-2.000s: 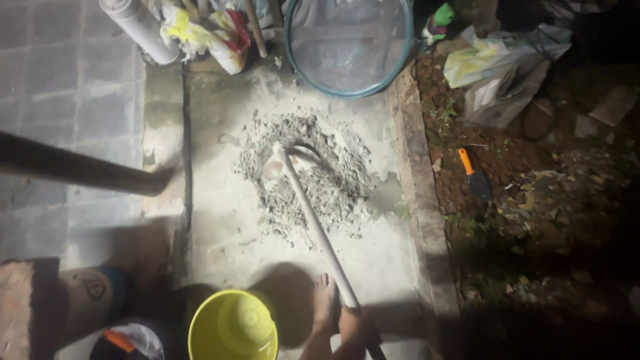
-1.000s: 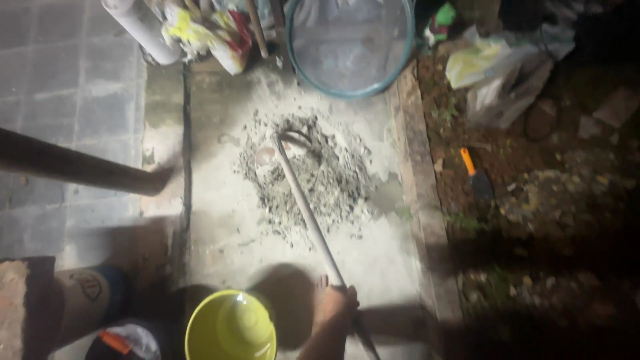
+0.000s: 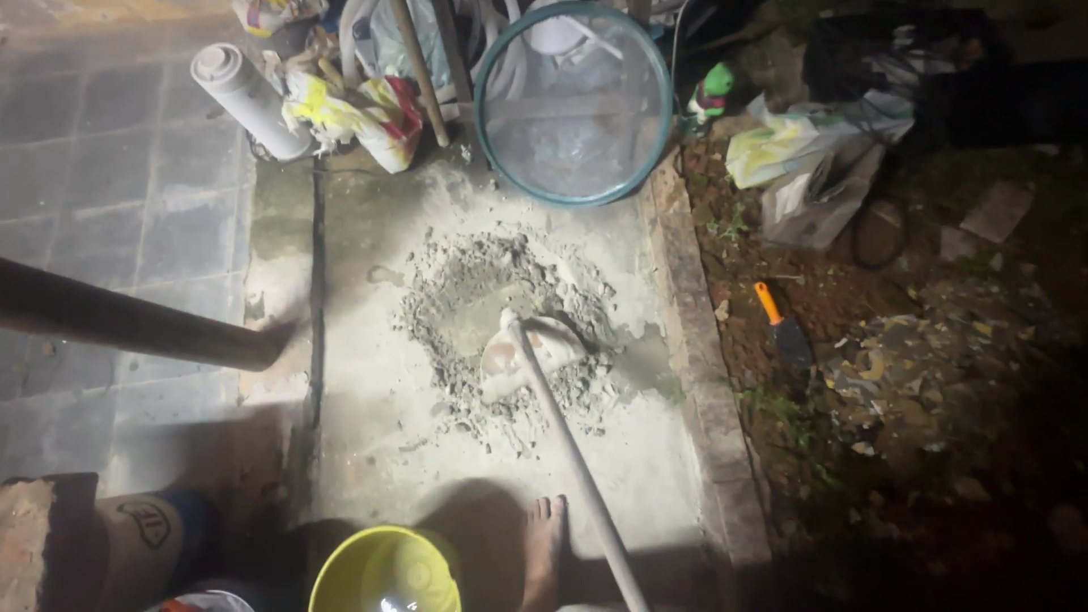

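Note:
A long-handled hoe with a mortar-caked blade (image 3: pixel 535 353) rests in a ring of wet grey mortar (image 3: pixel 459 293) on the concrete slab. Pale liquid lies in the hollow of the ring, up and left of the blade. The hoe's light handle (image 3: pixel 582 467) slants down to the bottom edge. Neither of my hands shows, so their hold on the handle cannot be seen. A bare foot (image 3: pixel 542 540) stands left of the handle. The yellow-green bucket (image 3: pixel 387 569), with a glint inside, is left of the foot.
A round teal-rimmed sieve (image 3: pixel 650 174) leans at the top among bags and pipes. A dark post (image 3: pixel 127 319) juts in from the left. A raised edge (image 3: pixel 705 408) borders dirt, where a trowel with an orange handle (image 3: pixel 767 302) lies. A paint bucket (image 3: pixel 144 544) stands lower left.
The hoe blade has moved down and to the right within the mortar. The hand seen on the handle in the earlier frames is out of view. Liquid now shows in the hollow.

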